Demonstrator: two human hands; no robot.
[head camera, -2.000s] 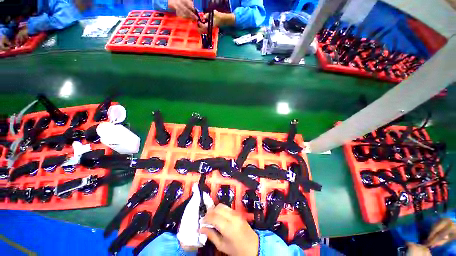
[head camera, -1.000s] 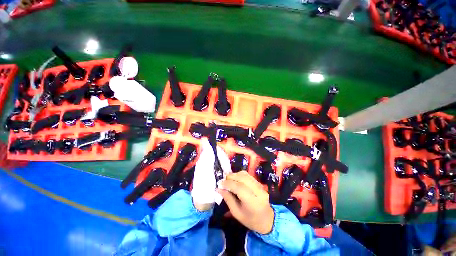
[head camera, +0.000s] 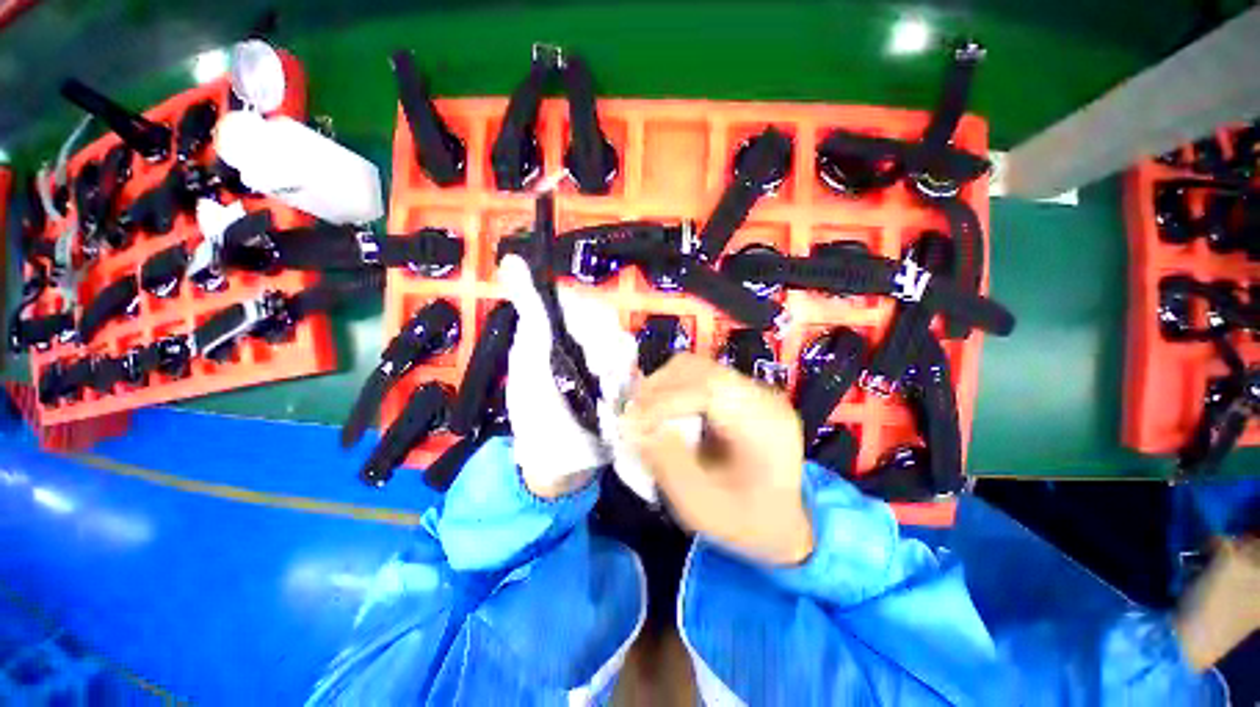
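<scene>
My left hand (head camera: 550, 394), in a white glove, holds a black watch (head camera: 569, 362) by its strap. The strap's upper end points away from me, above the middle of the orange-red compartment tray (head camera: 674, 131). My bare right hand (head camera: 726, 449) is at the watch's lower part, slightly blurred, with a small white cloth (head camera: 638, 470) pinched at its fingertips. The watch's lower end is hidden by the hands. Several black watches lie in and across the tray's pockets.
A left tray (head camera: 297, 348) holds more watches, a white bottle (head camera: 307, 169) and a white scrap (head camera: 214, 228). A right tray (head camera: 1150, 394) also holds watches. A pale post (head camera: 1126, 118) slants at the upper right. Another person's hand (head camera: 1224, 601) shows at the lower right.
The view has tilted down, so the trays sit higher in the picture and the far bench has left it. My right hand has shifted at the watch; my left still holds it.
</scene>
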